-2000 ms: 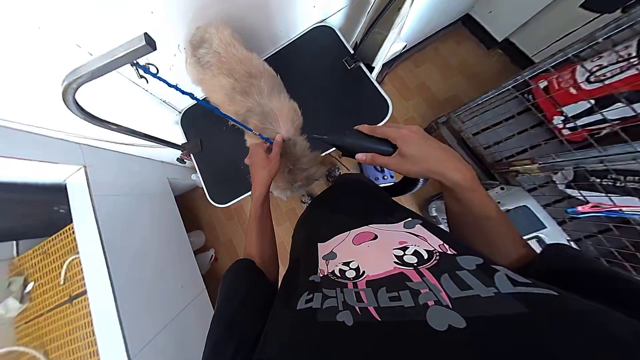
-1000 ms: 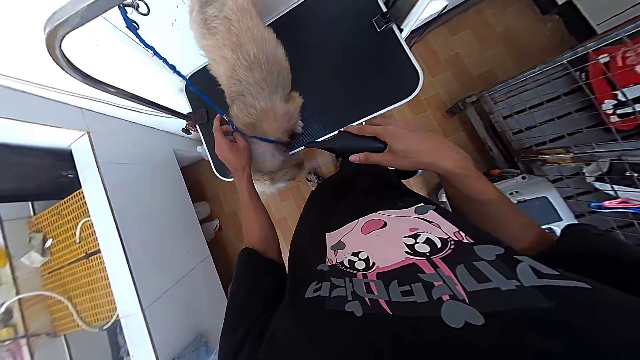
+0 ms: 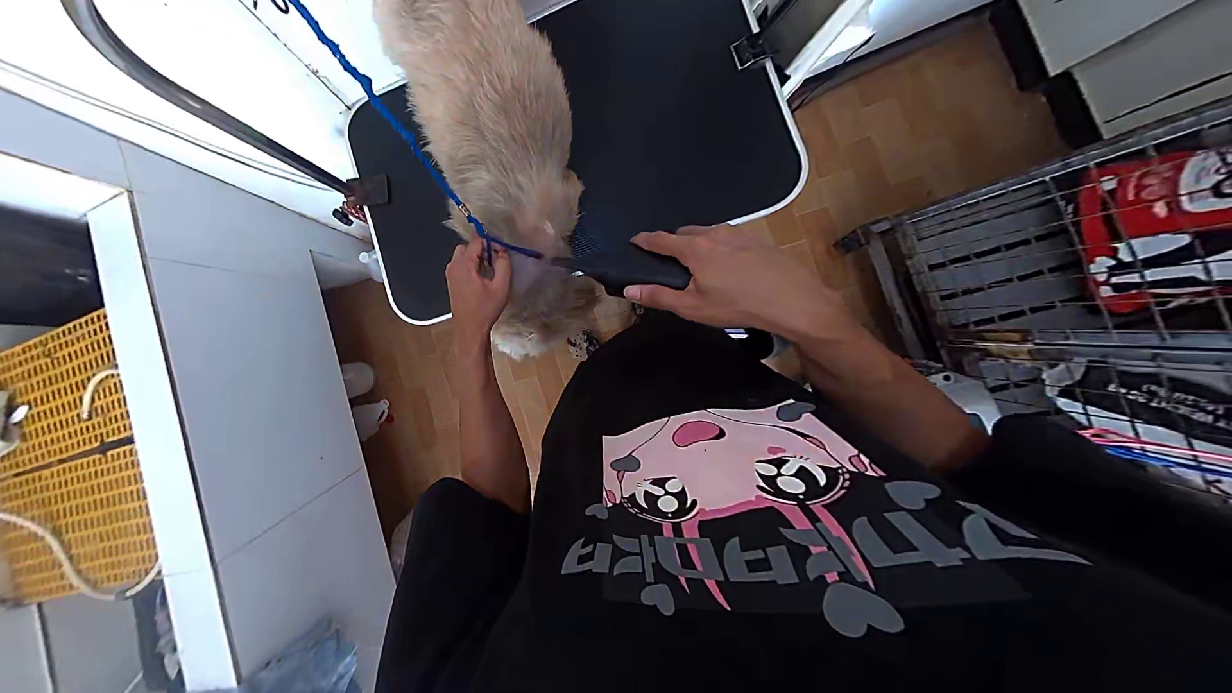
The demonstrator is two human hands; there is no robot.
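A light tan, long-haired dog point(image 3: 491, 106) stands on a black grooming table point(image 3: 664, 125) with a white rim, its head end toward me. A blue braided grooming loop point(image 3: 385, 111) runs from the upper left down to the dog's neck. My left hand point(image 3: 478, 289) pinches this loop between its fingertips, close beside the neck. In my right hand point(image 3: 736, 279) is the black handle of an electric clipper point(image 3: 630, 267); its front end lies at the dog's neck fur. The dog's face is mostly hidden.
A curved metal grooming arm point(image 3: 212, 111) is clamped at the table's left edge. At right stands a wire cage point(image 3: 1039, 241) with a red printed item inside. A white tiled ledge point(image 3: 250, 385) and yellow plastic grating point(image 3: 67, 481) lie at left.
The view has shifted. My left hand has moved from the dog's fur near its head to the blue loop beside the neck. The clipper stays in my right hand.
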